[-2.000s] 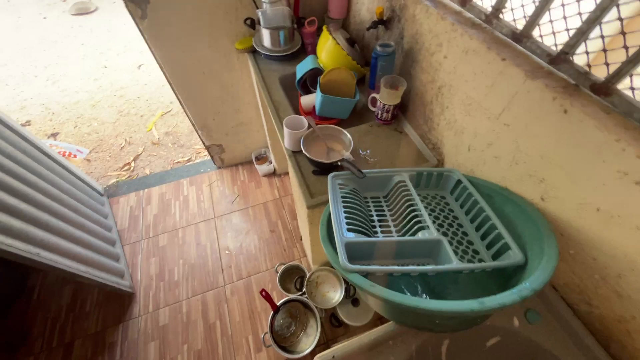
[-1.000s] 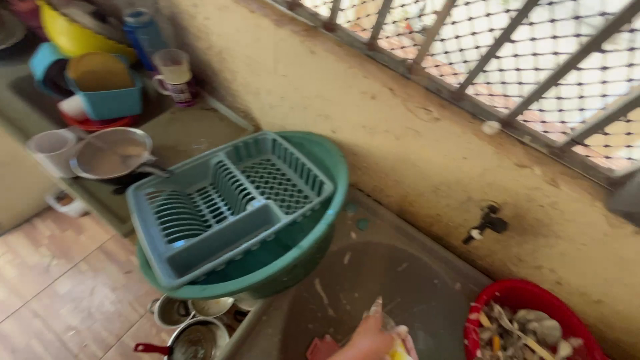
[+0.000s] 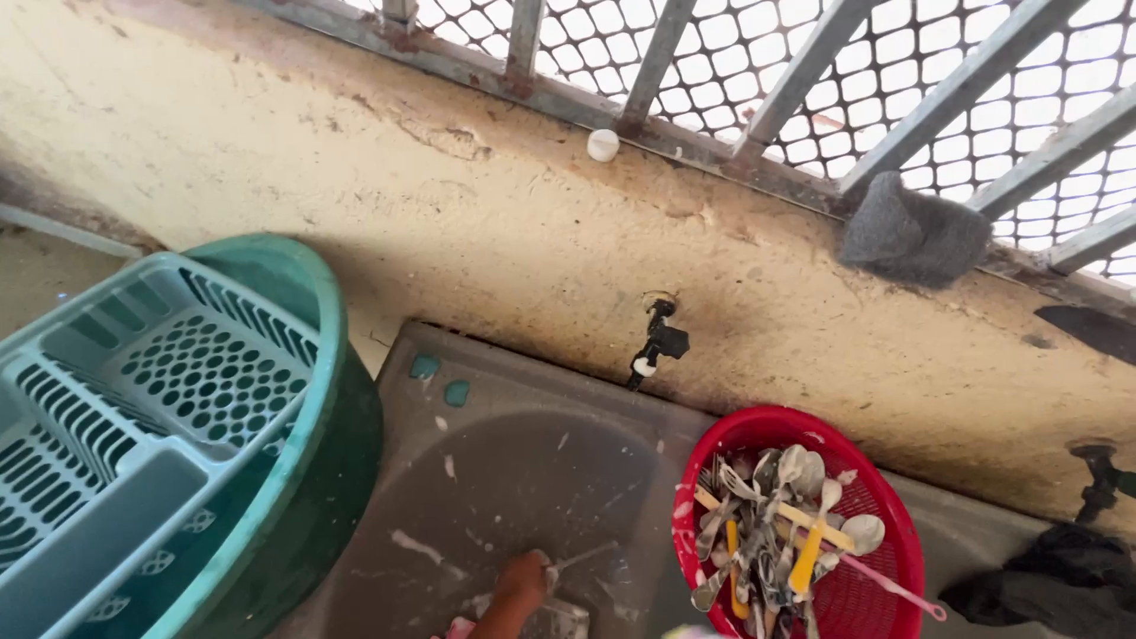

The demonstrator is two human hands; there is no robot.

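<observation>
One of my hands (image 3: 524, 581) reaches in from the bottom edge over the grey-brown sink basin (image 3: 497, 479). Its fingers are around something pale that is too small to make out, beside a clear, box-shaped thing (image 3: 561, 619) in the basin. Which hand this is cannot be told for certain; it looks like the left. At the bottom edge, further right, only a pale yellowish sliver (image 3: 692, 632) shows, and no second hand is visible. Right of the hand, a red plastic colander (image 3: 874, 586) holds spoons, forks and yellow-handled cutlery.
A green plastic tub (image 3: 351, 479) with a blue-green dish rack (image 3: 213, 382) stands at the left. A black tap (image 3: 657, 342) juts from the wall. Grey steel wool (image 3: 914, 231) rests at the barred window, and dark cloth (image 3: 1056, 581) lies at the lower right.
The view has swung far to the right, from the cookware counter to the basin and colander. A hand not seen two seconds ago is now over the basin.
</observation>
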